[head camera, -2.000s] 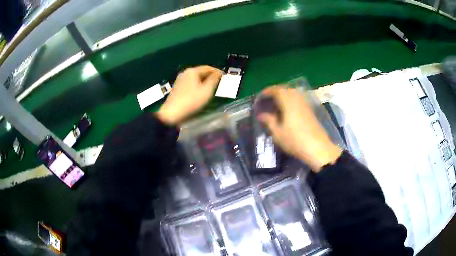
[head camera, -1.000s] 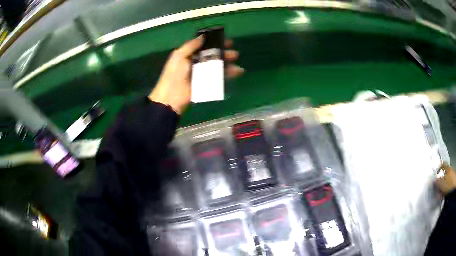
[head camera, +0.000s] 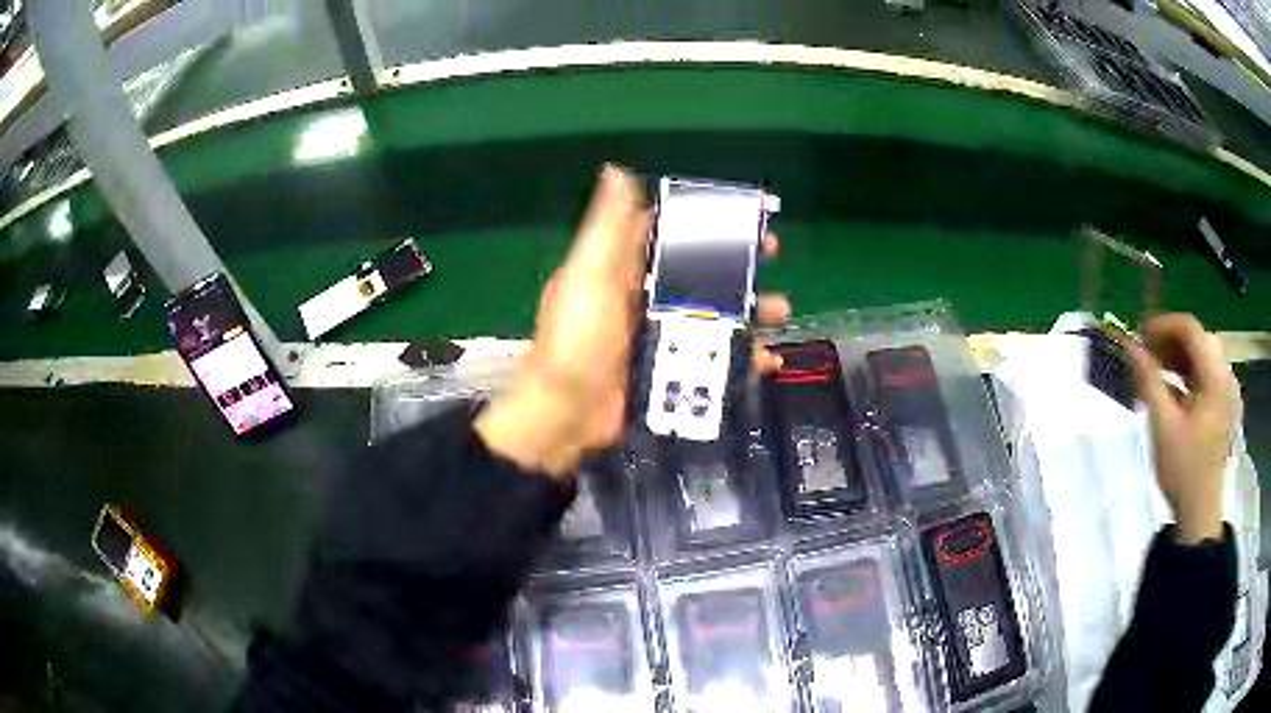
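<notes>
My left hand (head camera: 592, 320) holds a main board with display (head camera: 704, 265) above the tray's back edge, its grey screen up and its white key area with round contacts facing me. My right hand (head camera: 1185, 404), at the right, holds a front housing (head camera: 1115, 341) with an open window and black keys, over the white sheets; it is slightly blurred. The clear blister tray (head camera: 976, 348) holds black rear housings (head camera: 815, 432) with red outlines in two rows of pockets.
Board units (head camera: 335, 304) lie on the green belt (head camera: 488, 230). A lit smartphone (head camera: 230, 359) leans by the grey post (head camera: 133, 167). A small orange handset (head camera: 135, 560) lies at left, a dark pad (head camera: 432, 353) on the belt edge. White sheets (head camera: 1101, 515) lie at right.
My left hand has come nearer and down; its board now shows a bare screen and contacts instead of the black and plain white face. My right hand has come further into view with the front housing.
</notes>
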